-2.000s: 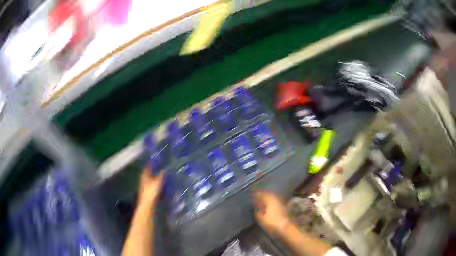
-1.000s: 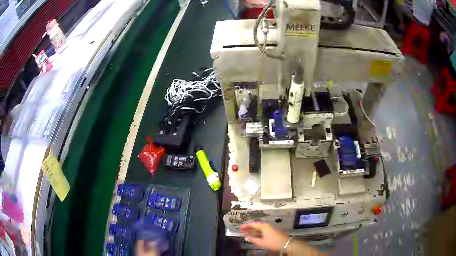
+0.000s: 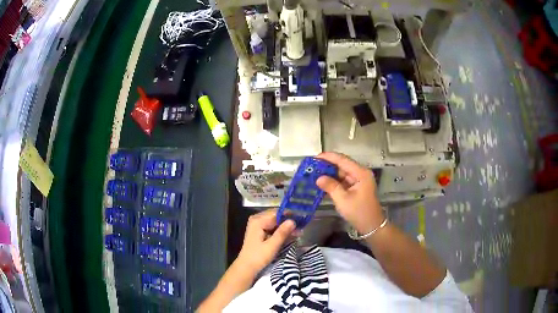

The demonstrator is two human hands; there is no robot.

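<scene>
A blue housing (image 3: pixel 304 192) is held tilted between both hands in front of the machine. My left hand (image 3: pixel 268 235) grips its lower end, thumb on the face. My right hand (image 3: pixel 352 186) grips its upper right edge. The clear blister tray (image 3: pixel 191 232) lies on the bench at the left with two rows of blue housings (image 3: pixel 162 197). One housing sits in the left fixture (image 3: pixel 308 82) under the pale driver head (image 3: pixel 295 36). Another sits in the right fixture (image 3: pixel 399 96).
The cream screwdriving machine (image 3: pixel 339 137) stands ahead. On the dark bench are a yellow-green stick (image 3: pixel 213 119), a red pouch (image 3: pixel 145 111), a black handset-like device (image 3: pixel 179 114), a black box (image 3: pixel 175 74) and white cable (image 3: pixel 191 27). The green conveyor (image 3: pixel 98 92) runs at the left.
My left hand has moved right from the tray and now holds a blue housing. My right hand has come up from the machine's front edge onto it. The view has tilted downward.
</scene>
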